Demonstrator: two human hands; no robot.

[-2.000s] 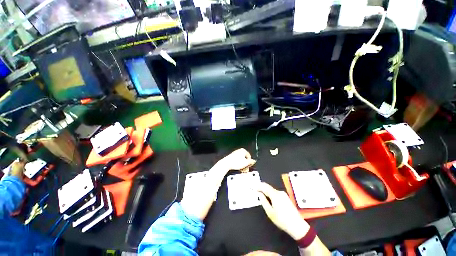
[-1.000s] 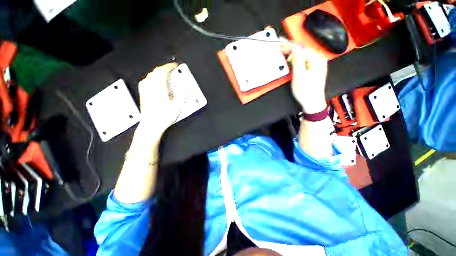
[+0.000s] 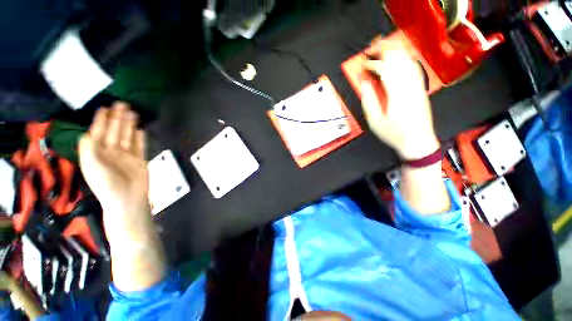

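Three flat white square units with dark corner dots are on the black bench mat. One unit (image 3: pixel 224 163) is in the middle, and another unit (image 3: pixel 166 182) is left of it, partly behind my left forearm. The third unit (image 3: pixel 310 135) rests on an orange-red pad (image 3: pixel 304 160), with a thin cable (image 3: pixel 241 85) lying across it. My left hand (image 3: pixel 116 150) is raised at the left, open and empty, fingers blurred. My right hand (image 3: pixel 395 94) is over another orange-red pad (image 3: pixel 352 68) at the right. What lies under its fingers is hidden, and no mouse shows.
A red tape dispenser (image 3: pixel 461 50) stands at the upper right. Stacked units (image 3: pixel 63 266) with orange-red pads are at the left. More units (image 3: pixel 502 148) lie at the lower right. A blurred white paper (image 3: pixel 75 69) is at the upper left. A cream scrap (image 3: pixel 248 72) lies on the mat.
My left hand has left the middle unit and moved left, now open. My right hand has left the cable by the right unit and moved over the mouse's pad. The view has shifted.
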